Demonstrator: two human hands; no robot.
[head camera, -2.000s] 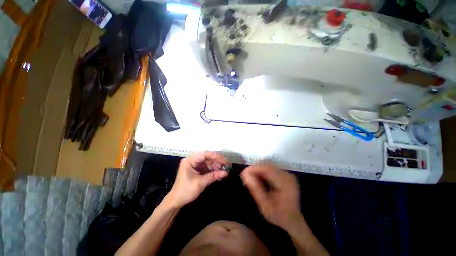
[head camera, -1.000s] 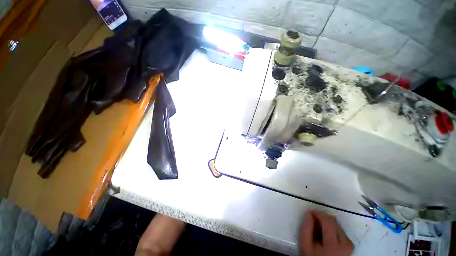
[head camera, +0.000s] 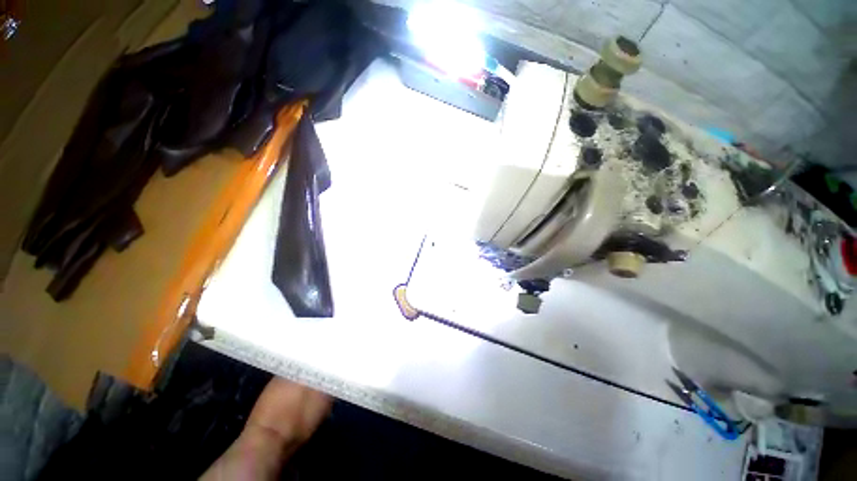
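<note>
My left hand (head camera: 288, 415) is at the front edge of the sewing table (head camera: 376, 399), its fingers hidden under the edge. What it holds, if anything, cannot be seen. My right hand is not in view. The white sewing machine (head camera: 625, 178) stands at the right, its top dusty. A narrow dark leather piece (head camera: 303, 225) lies on the table left of the needle area (head camera: 512, 272). The blue thread snips (head camera: 707, 410) lie right of the needle area with the blades pointing up and left.
A heap of dark leather pieces (head camera: 141, 122) lies on the cardboard (head camera: 75, 343) at the left, with orange tape (head camera: 211, 258) along its edge. A bright lamp (head camera: 449, 38) shines behind the machine. A parts tray (head camera: 775, 460) is at the lower right.
Both hands were below the table's front edge; the left has gone under the edge. The right hand showed over the table front and has left the picture. The view has shifted towards the needle end.
</note>
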